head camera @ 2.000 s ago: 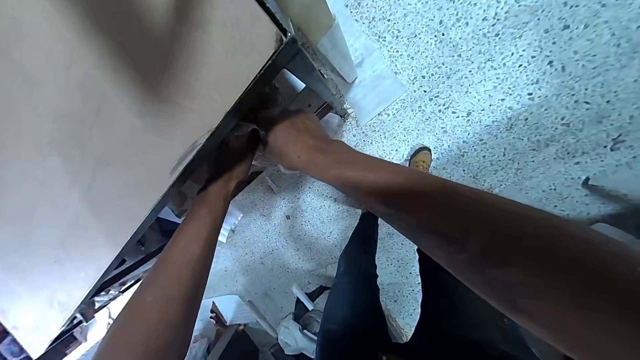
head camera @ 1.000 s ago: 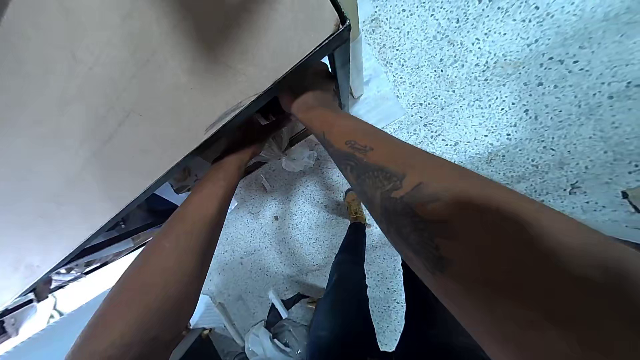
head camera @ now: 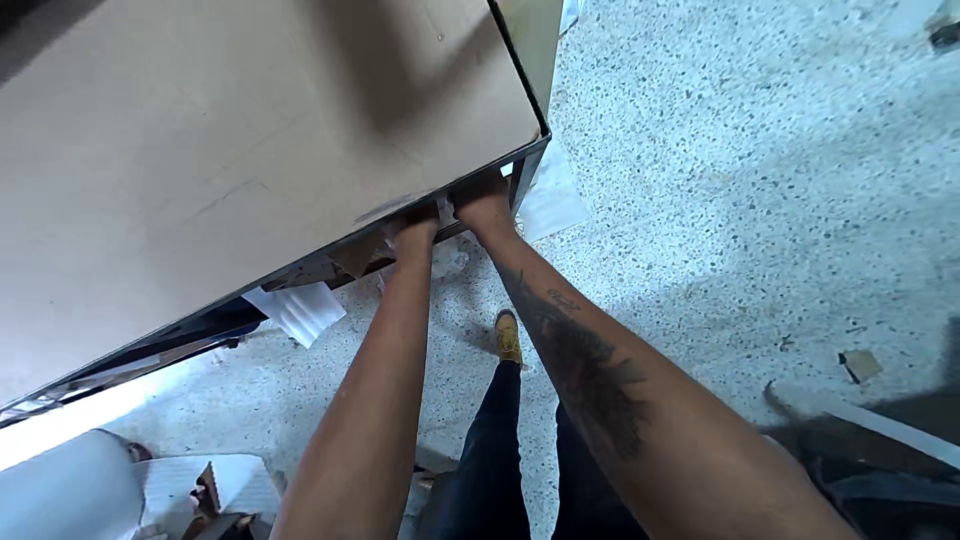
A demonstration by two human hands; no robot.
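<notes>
Both my arms reach under the front edge of a large table with a beige top (head camera: 247, 150) and a dark metal frame. My left hand (head camera: 416, 223) is mostly under the tabletop edge, beside clear plastic and brown cardboard (head camera: 356, 256) on the shelf below. My right hand (head camera: 480, 196) is in the same gap, close to the table's corner leg (head camera: 525, 176). The fingers of both hands are hidden, so what they hold cannot be seen. A strip of translucent plastic (head camera: 446, 210) shows between the hands. White foam sheet (head camera: 300, 309) hangs out of the shelf at the left.
Below lies a speckled terrazzo floor (head camera: 720, 225). A white sheet (head camera: 553, 199) lies by the table leg, and clear plastic (head camera: 450, 259) under the shelf edge. A light-coloured padded seat (head camera: 67, 487) and cardboard scraps (head camera: 210, 502) are at lower left. A cardboard piece (head camera: 861, 365) lies at right.
The view has shifted. My hands stay under the table edge, and my left forearm now points more steeply up toward it. The white foam sheet now shows hanging from the shelf.
</notes>
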